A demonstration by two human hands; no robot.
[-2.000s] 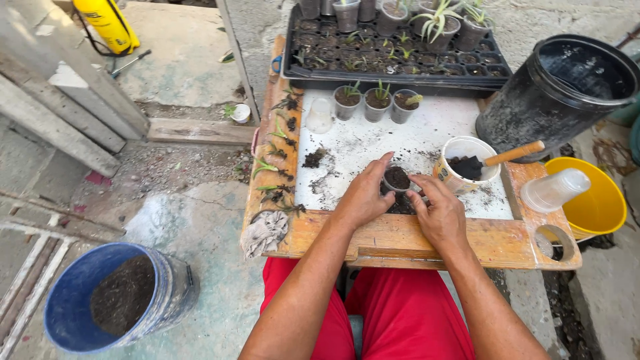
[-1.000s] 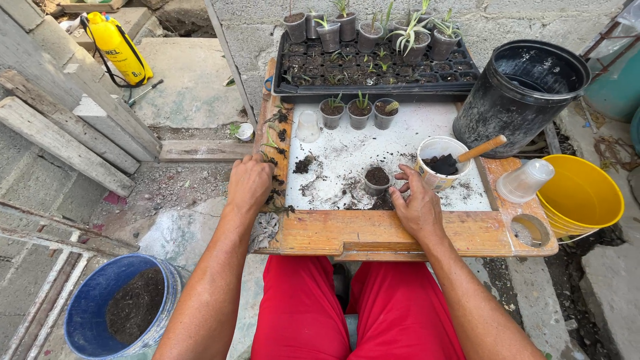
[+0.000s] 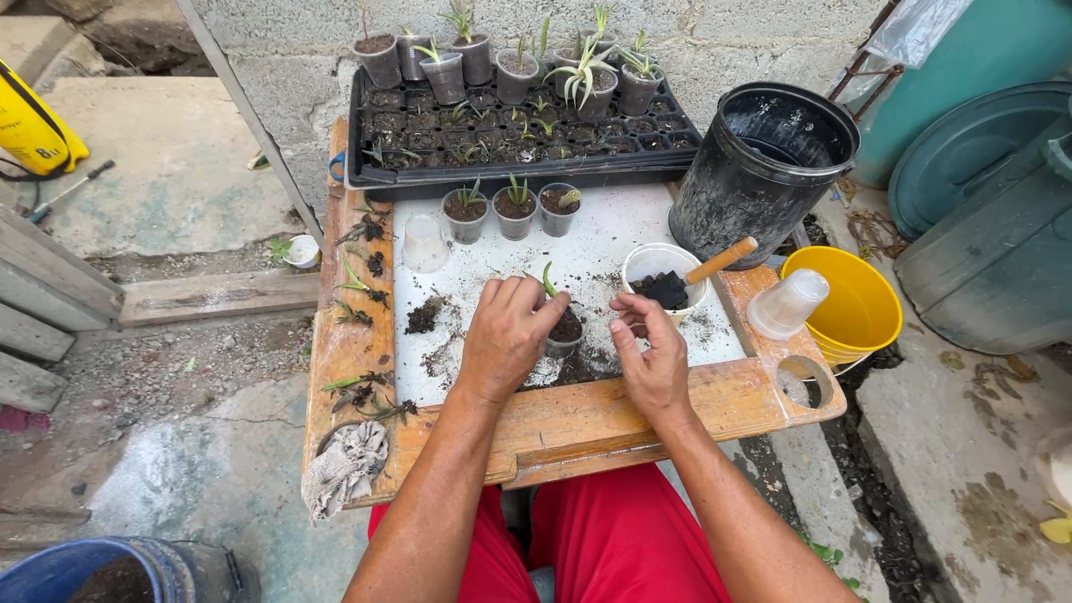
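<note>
My left hand (image 3: 512, 339) pinches a small green succulent seedling (image 3: 548, 280) over a clear plastic cup of soil (image 3: 566, 332) near the tray table's front. My right hand (image 3: 649, 352), fingers curled and apart, is just right of that cup with nothing visible in it. Three potted cups, one of them a planted cup (image 3: 515, 213), stand in a row behind. More seedlings with bare roots (image 3: 356, 280) lie along the table's left wooden edge. A white tub (image 3: 662, 255) with a wooden-handled trowel (image 3: 720, 260) stands behind my right hand.
A black seedling tray (image 3: 519, 167) bearing several potted cups spans the back. A black bucket (image 3: 720, 188) stands at back right, stacked clear cups (image 3: 787, 303) on the right edge, a yellow bucket (image 3: 879, 310) beyond. A rag (image 3: 347, 469) lies front left; a blue bucket (image 3: 188, 569) is on the ground.
My left hand went from the cup to the seedlings on the left edge, then back over the cup with a seedling. My right hand has moved slightly away from the cup.
</note>
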